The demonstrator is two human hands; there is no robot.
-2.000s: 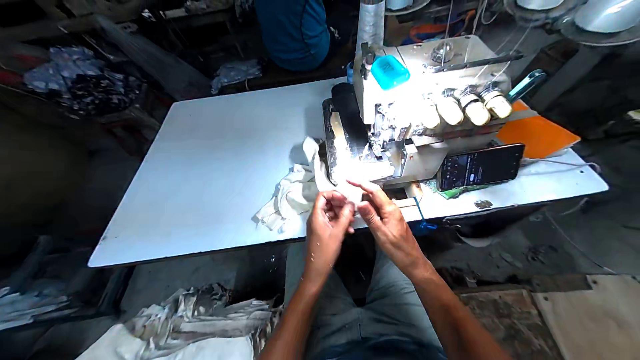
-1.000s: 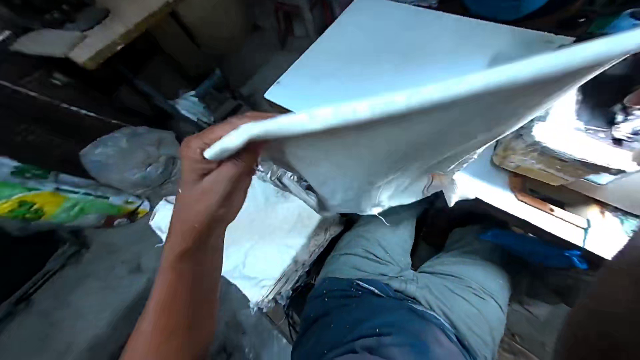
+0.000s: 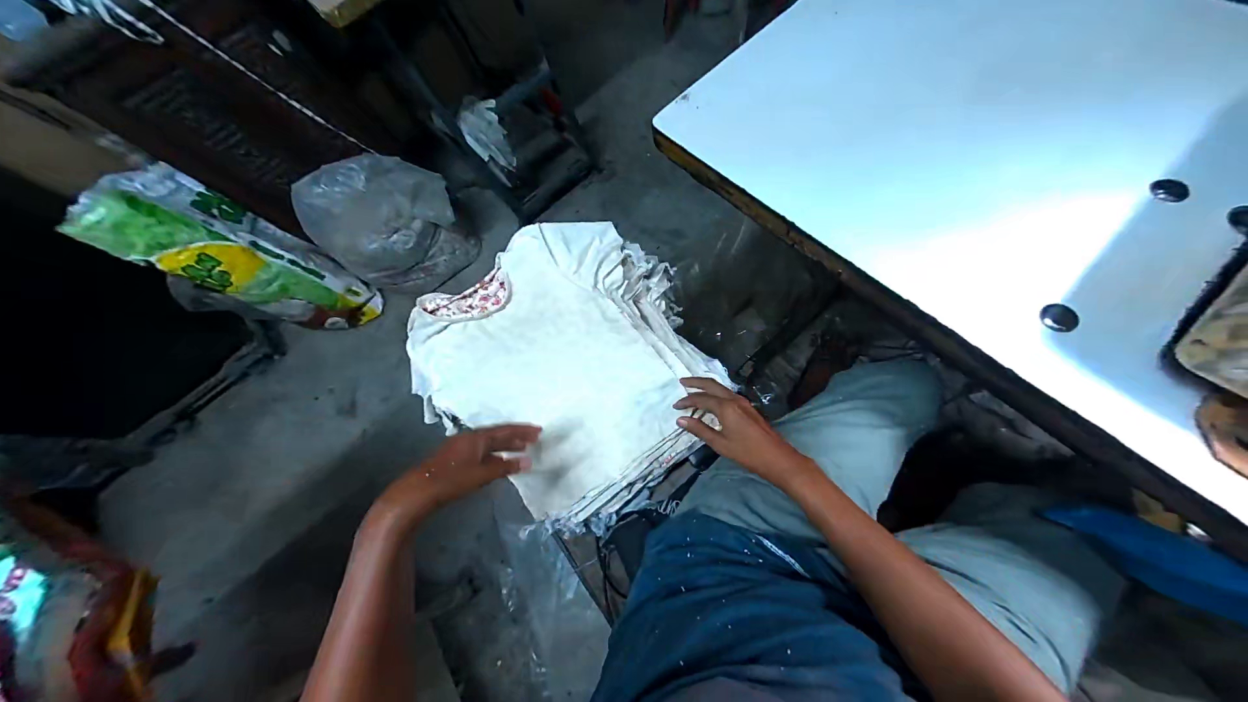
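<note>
A stack of white short-sleeved shirts [image 3: 565,361] lies beside my legs, its top one showing a floral-lined neckline [image 3: 473,297] at the upper left. My left hand [image 3: 478,458] is at the stack's lower left edge, fingers apart and slightly blurred, holding nothing. On the right edge of the stack rests my right hand [image 3: 726,419], its fingers spread over the cloth with no visible grip on it.
The white sewing table [image 3: 936,146] stands at the right, its edge near my knees. A green and yellow printed plastic bag [image 3: 224,249] and a clear plastic bag [image 3: 375,214] are on the floor at left. A blue thing [image 3: 1160,561] hangs under the table.
The view has swung left from the sewing machine. One second ago my left hand held up a white cloth by its edge; that hand has let go, and both hands are at the stack.
</note>
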